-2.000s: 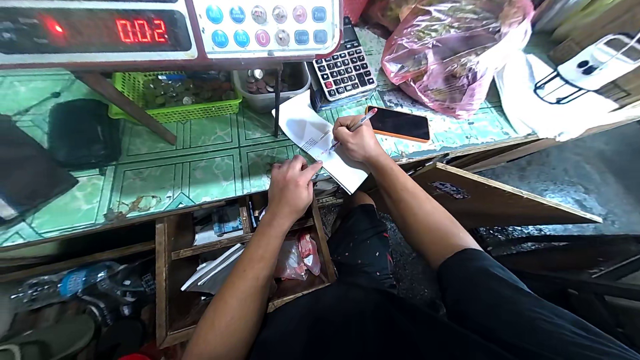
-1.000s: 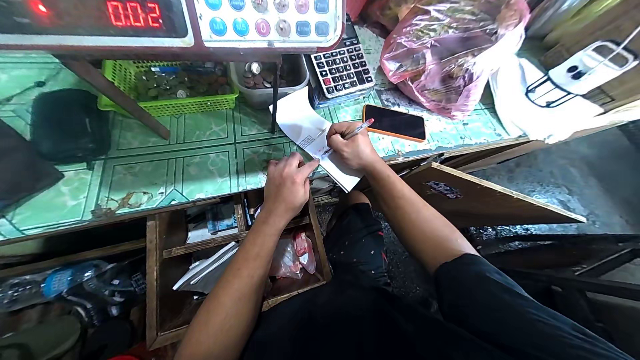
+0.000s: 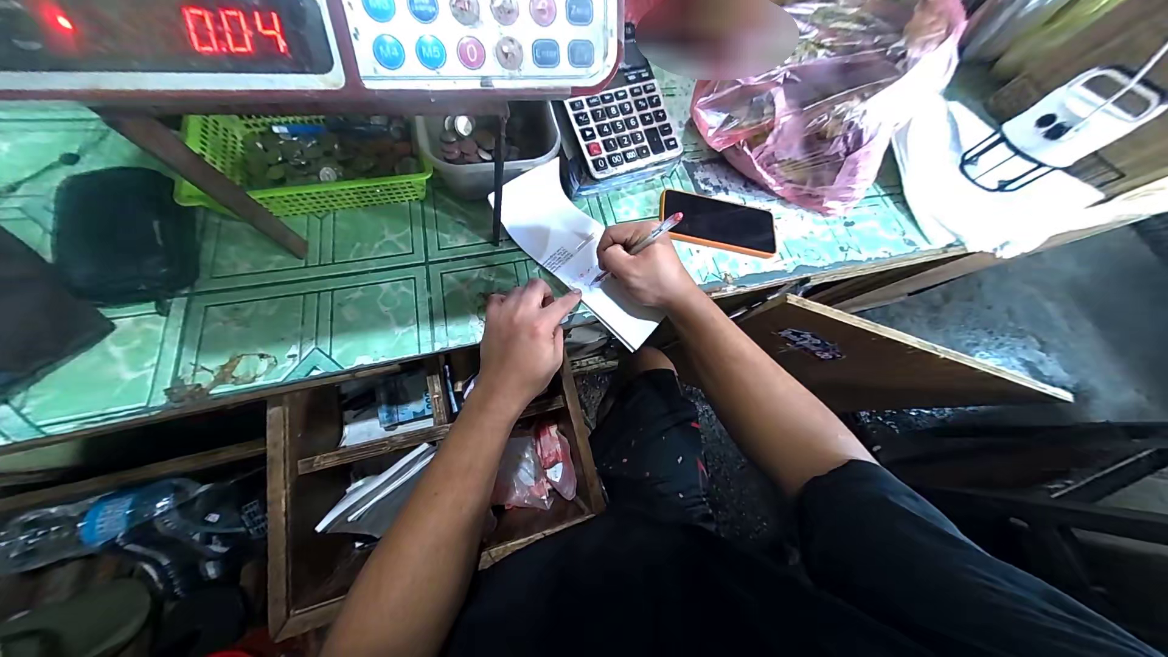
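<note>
My right hand (image 3: 643, 265) grips a pen (image 3: 659, 233) over a white paper notepad (image 3: 557, 228) that bears some writing. At the pad's lower left edge rests my left hand (image 3: 525, 333), its index finger extended onto the paper and nothing seen in its grasp. A smartphone with an orange edge (image 3: 721, 222) lies just right of the pen, its screen dark. Behind the pad sits a desktop calculator (image 3: 623, 123). The pad overhangs the edge of the green tile-patterned counter (image 3: 319, 310).
A digital scale (image 3: 474, 46) stands over a green basket (image 3: 310, 196) and a grey tub (image 3: 493, 173), both with coins. A pink plastic bag (image 3: 794, 137) lies behind the phone. Below, an open wooden drawer (image 3: 278, 511) holds papers; a wooden panel (image 3: 903, 360) juts out at right.
The scale's red display has gone from 0.02 to 0.04. A blurred reddish shape has appeared above the calculator. Both hands stay at the pad.
</note>
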